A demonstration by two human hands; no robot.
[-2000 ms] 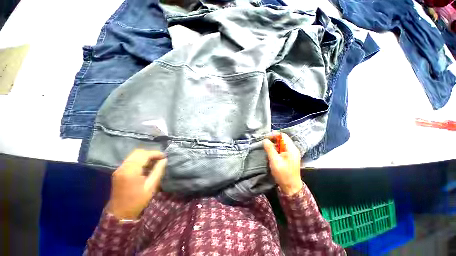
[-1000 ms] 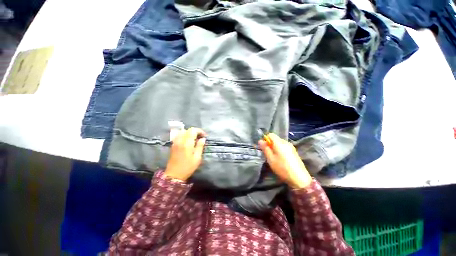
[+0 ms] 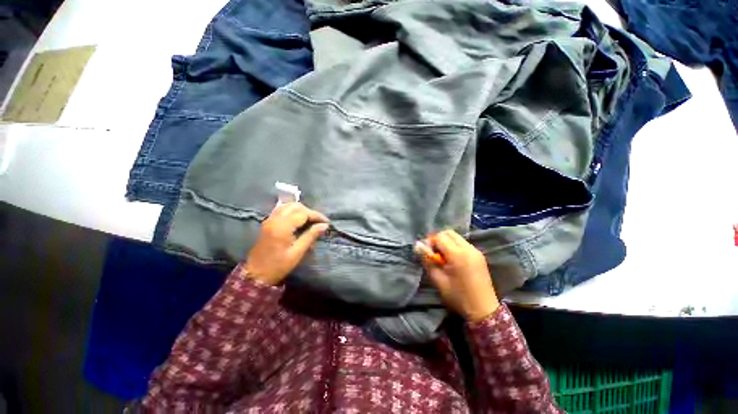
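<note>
The denim jacket (image 3: 380, 174), grey-green wrong side up, lies over the table's near edge. A raised seam (image 3: 364, 236) runs across its lower part. My left hand (image 3: 281, 242) pinches this seam, just below a small white care label (image 3: 287, 192). My right hand (image 3: 459, 273) is at the seam further right, its fingertips on the cloth. It holds the thread snips (image 3: 435, 258), of which only a bit of orange-red shows; the blades cannot be made out. A dark blue opening (image 3: 522, 182) gapes right of centre.
A blue denim garment (image 3: 190, 117) lies under the jacket. The white table (image 3: 89, 174) bears a brown card (image 3: 50, 84) at far left and another denim garment (image 3: 688, 28) at far right. A green crate (image 3: 611, 390) stands below, right. Blue material (image 3: 129, 323) is below, left.
My left hand has come from the cloth's left side onto the seam by the label. My right hand stays at the seam with the snips. The view has shifted, so the garments appear further right.
</note>
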